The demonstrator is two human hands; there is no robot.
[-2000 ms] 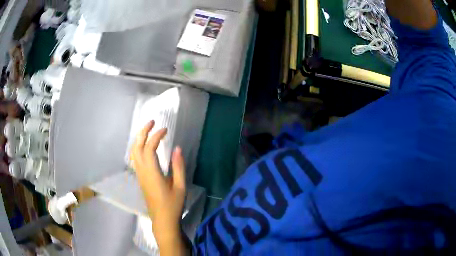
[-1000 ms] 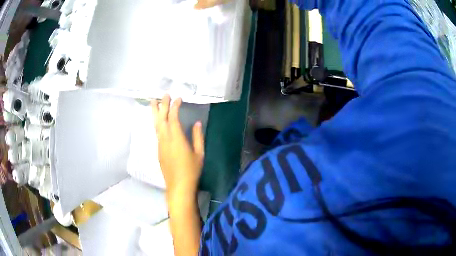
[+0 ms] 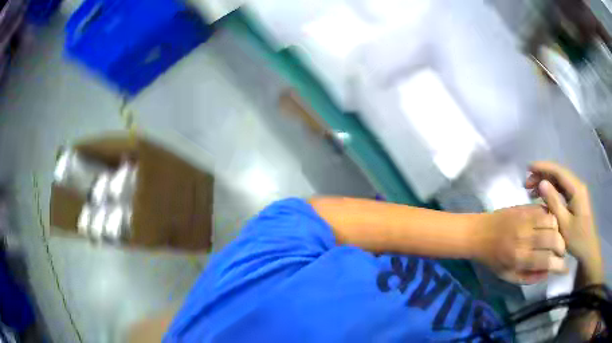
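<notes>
The view is blurred. My left hand [image 3: 523, 242] is closed into a fist at the right, its bare forearm crossing from the left. My right hand [image 3: 570, 211] comes in from the right edge and meets it, fingers bent. Whether either holds anything is hidden. White open boxes [image 3: 382, 100] stand along the green bench edge, above and left of my hands. A bright white piece [image 3: 439, 120] lies in one box. Another white piece [image 3: 506, 191] shows just above my left hand.
The bench's green edge [image 3: 376, 151] runs diagonally through the middle. On the grey floor at left stands an open brown carton [image 3: 174, 201] holding several silvery-white pouches [image 3: 107, 201]. A blue tote [image 3: 137, 43] is at the upper left. Black cords [image 3: 557, 301] hang at lower right.
The view has swung towards the floor, bringing the carton and tote in. My left hand has left the box rim and closed; my right hand now meets it.
</notes>
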